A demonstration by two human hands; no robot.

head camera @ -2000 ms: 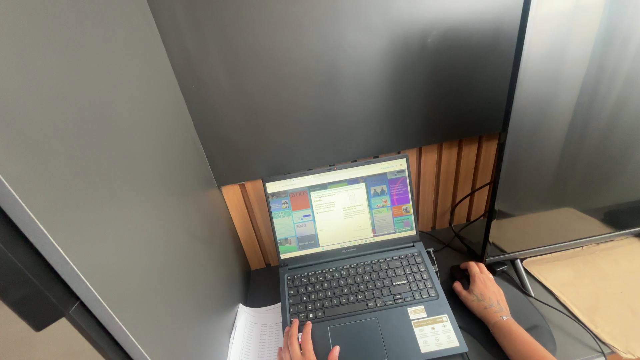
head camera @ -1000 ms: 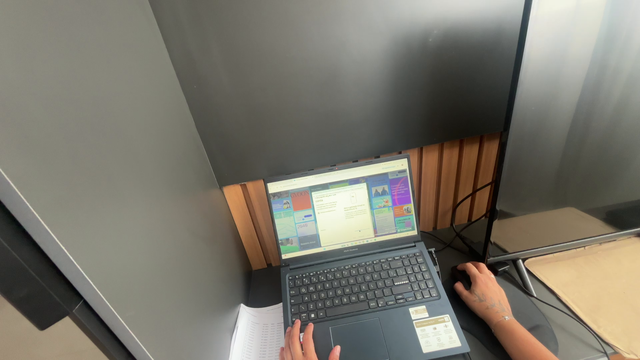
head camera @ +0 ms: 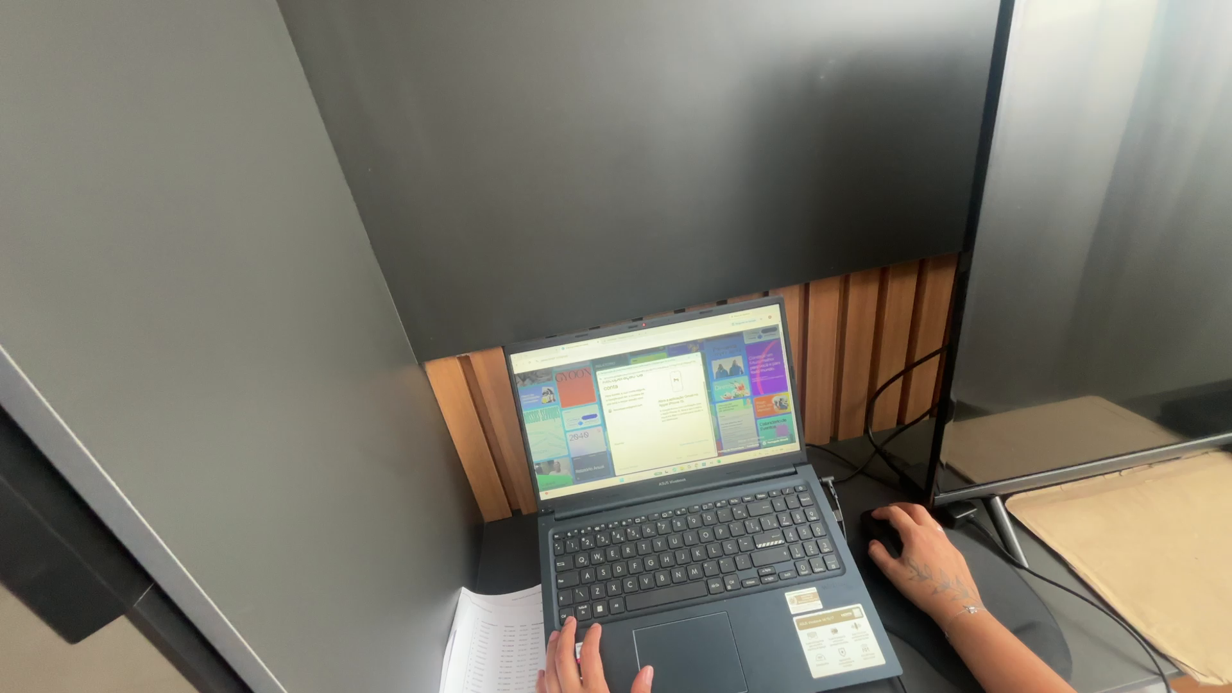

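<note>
An open dark blue laptop (head camera: 693,529) stands on a dark desk, its screen lit with a pale window over colourful tiles. My left hand (head camera: 577,664) rests at the laptop's lower left, fingertips on the palm rest and near the bottom row of keys, with the thumb by the touchpad (head camera: 689,656); it holds nothing. To the right of the laptop, my right hand (head camera: 919,558) is closed over a black computer mouse (head camera: 881,532) on a dark mouse pad (head camera: 1025,616). Much of the mouse is hidden under the fingers.
Printed sheets (head camera: 496,640) lie partly under the laptop's left side. A large television (head camera: 1097,241) stands at the right, with black cables (head camera: 871,414) beside it and a tan mat (head camera: 1136,549) in front. A grey panel (head camera: 212,289) borders the left; wooden slats (head camera: 837,356) line the wall.
</note>
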